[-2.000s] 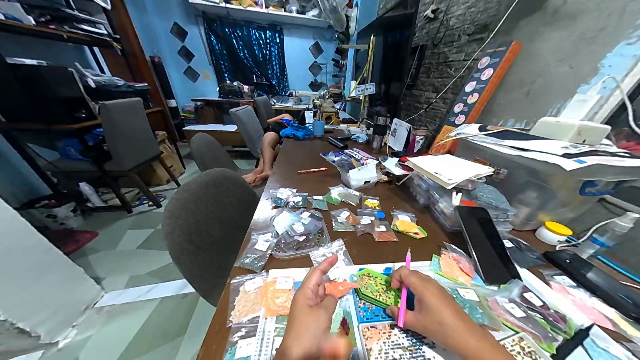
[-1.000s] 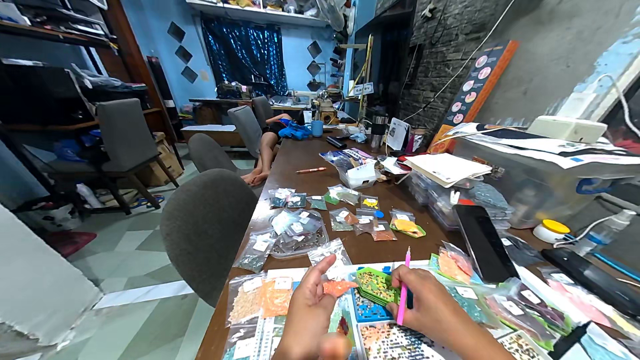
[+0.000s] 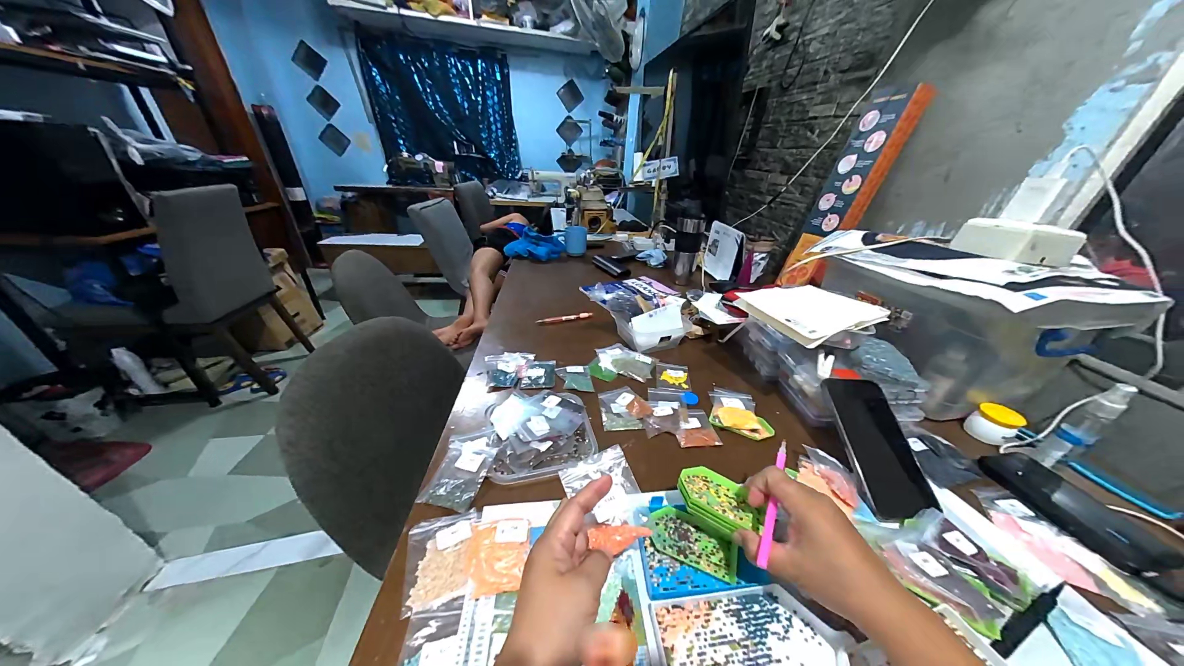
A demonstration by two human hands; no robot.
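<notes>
My right hand (image 3: 805,527) holds a pink pen-shaped tool (image 3: 770,518) and grips the edge of a green tray of small beads (image 3: 717,495). Another green bead tray (image 3: 689,546) lies just below it, over a blue tray (image 3: 661,578). My left hand (image 3: 564,573) is raised left of the trays, index finger extended, beside a small bag of orange beads (image 3: 615,538); whether it grips the bag is unclear. A white tray of mixed beads (image 3: 740,629) lies nearest me. Bags of peach and orange beads (image 3: 499,558) lie to the left.
Several small bead bags and a clear plastic container (image 3: 587,444) lie beyond my hands. At right are a black phone (image 3: 879,449), more bags and a large plastic bin (image 3: 962,342). A grey chair (image 3: 365,435) stands left; a seated person's legs (image 3: 481,287) show farther off.
My right hand has lifted a green tray, which now stands apart from the green tray below. The two were together one second ago. My left hand has barely moved.
</notes>
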